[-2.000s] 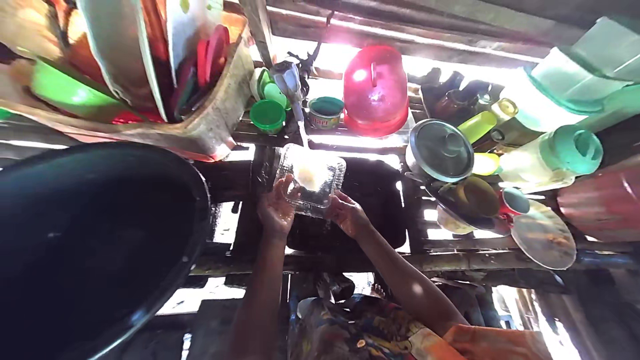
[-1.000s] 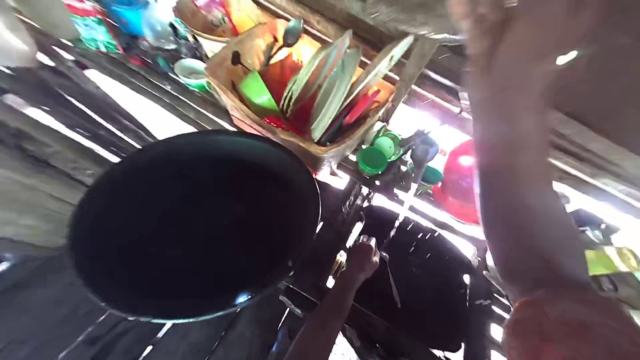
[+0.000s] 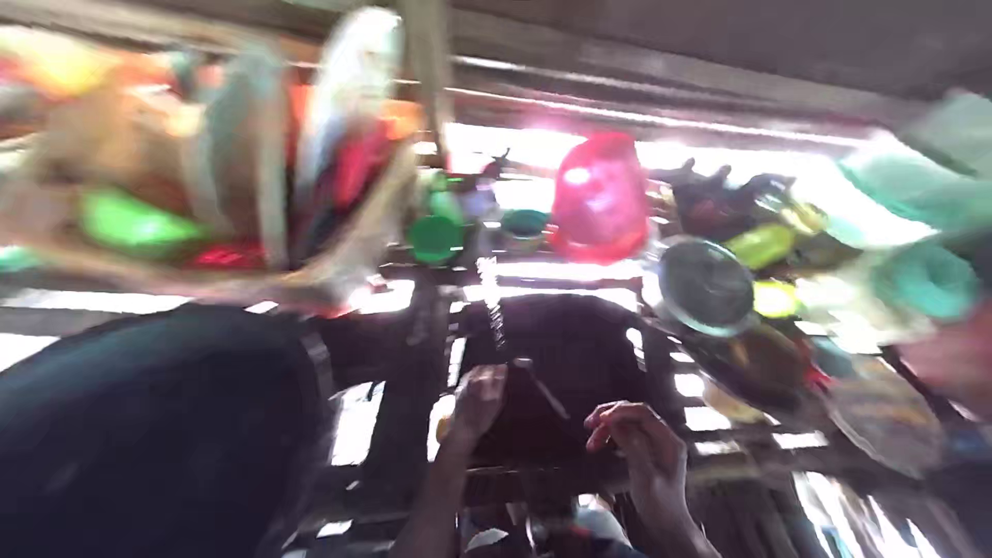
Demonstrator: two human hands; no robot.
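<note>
My left hand (image 3: pixel 477 399) is over the left edge of a dark basin (image 3: pixel 573 349), its fingers curled; blur hides whether it holds anything. A small yellowish thing (image 3: pixel 443 428) shows beside its wrist. My right hand (image 3: pixel 639 438) hangs at the basin's lower right with bent, parted fingers and nothing seen in it. Between the hands, a thin utensil (image 3: pixel 546 390), perhaps a spoon, lies in the basin. Water (image 3: pixel 492 302) falls from above into the basin, near my left hand.
A large black round vessel (image 3: pixel 155 434) fills the lower left. Behind it is a basket (image 3: pixel 310 283) of plates. A pink plastic container (image 3: pixel 601 198), a green cup (image 3: pixel 435 238) and a round metal lid or pan (image 3: pixel 705 285) stand around the basin, with a teal-topped container (image 3: pixel 926 279) at right.
The clear plastic container held in both hands two seconds ago is out of them. My right arm, raised high one second ago, has come down by the basin. The view has swung right since then.
</note>
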